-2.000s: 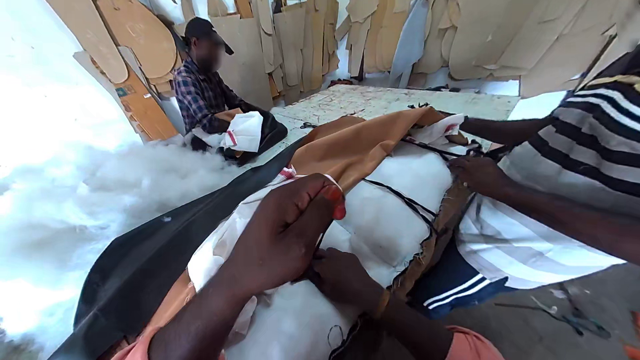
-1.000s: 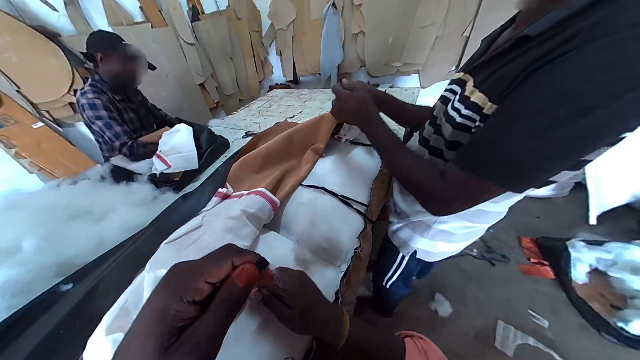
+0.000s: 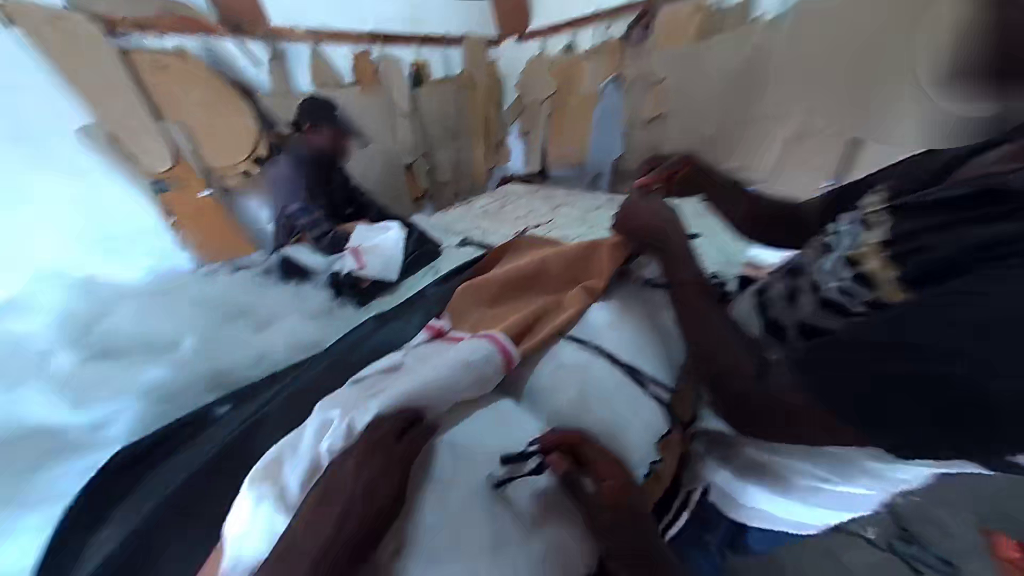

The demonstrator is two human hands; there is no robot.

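Note:
My right hand (image 3: 588, 472) is closed on black cords (image 3: 520, 466), whose loose ends stick out to the left over a white stuffed cushion (image 3: 480, 472). My left hand (image 3: 400, 436) lies on white fabric with a red stripe (image 3: 376, 392) at the cushion's left side; its fingers are blurred and partly hidden. Brown fabric (image 3: 536, 288) joins the white fabric farther up. Another black cord (image 3: 616, 364) crosses the white stuffing. At the right, a co-worker's hands (image 3: 652, 208) pinch the far end of the brown fabric.
Black material (image 3: 232, 424) runs along the cushion's left side, beside a heap of loose white fiber (image 3: 160, 344). A seated person (image 3: 320, 176) in a cap holds white cloth (image 3: 376, 250). A pale worktable (image 3: 520, 208) stands behind, with cardboard patterns (image 3: 568, 112) along the wall.
My hands, close together one second ago, are now apart, the left on the white fabric. The co-worker's hands, low at the cushion's edge two seconds ago, are raised with the brown fabric.

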